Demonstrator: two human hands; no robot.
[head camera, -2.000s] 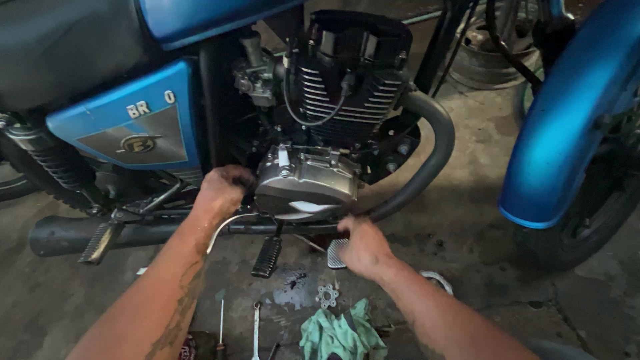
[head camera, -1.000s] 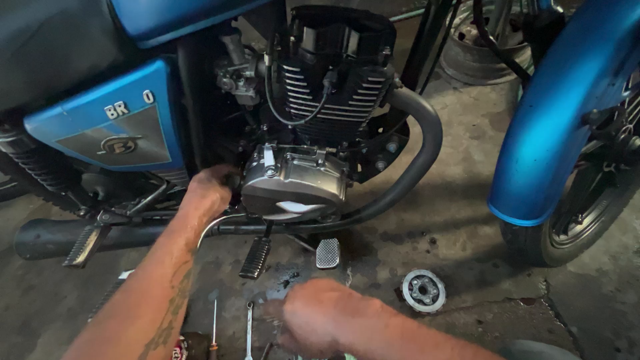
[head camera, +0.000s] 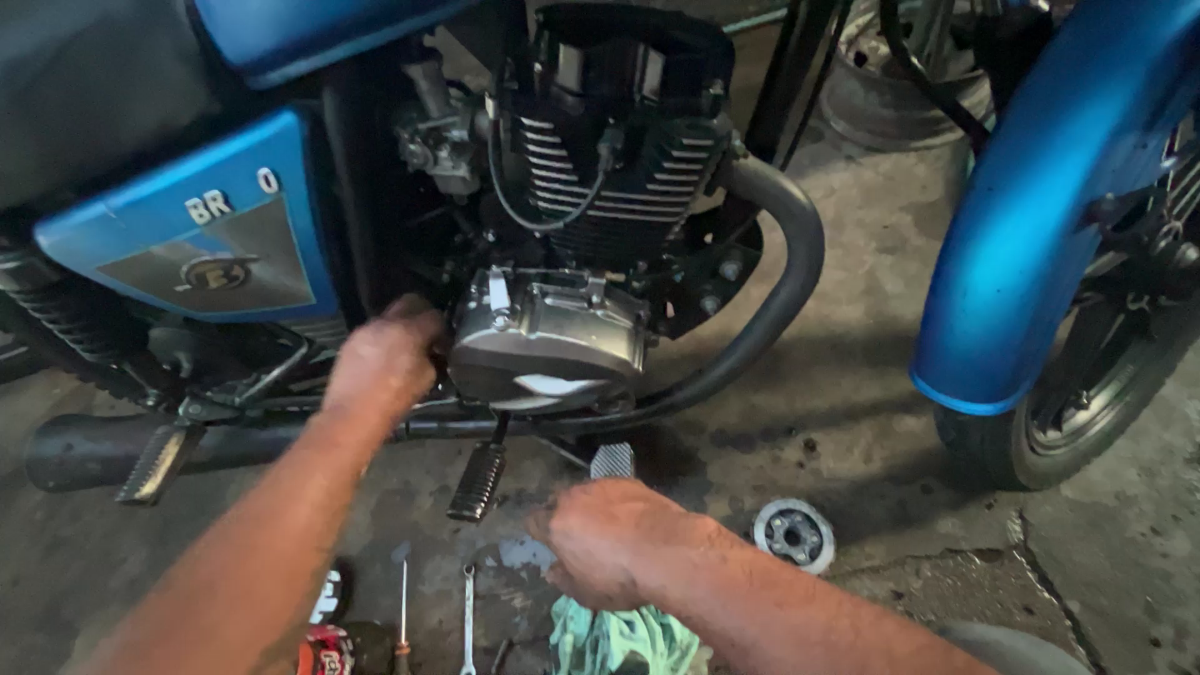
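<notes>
My left hand (head camera: 384, 361) is at the rear edge of the motorcycle engine's metal side cover (head camera: 553, 342); its fingertips are hidden, so I cannot tell what they hold. Blurred, my right hand (head camera: 609, 544) hangs below the engine, above a green rag (head camera: 623, 642) and near the brake pedal's ribbed pad (head camera: 613, 461); whether it holds anything does not show. On the floor left of the rag lie a wrench (head camera: 469, 619) and a screwdriver (head camera: 403, 619). A round metal clutch part (head camera: 794, 536) lies to the right.
The black exhaust pipe (head camera: 797, 253) curves down in front of the engine. A rubber footpeg (head camera: 478, 481) juts out below the cover. At the right stands the front wheel under its blue fender (head camera: 1012, 225). A wheel rim (head camera: 900, 94) lies behind.
My right hand was at the cover's lower front edge two seconds ago, then moved down toward the floor, and is now above the rag. My left hand has stayed beside the cover's rear edge.
</notes>
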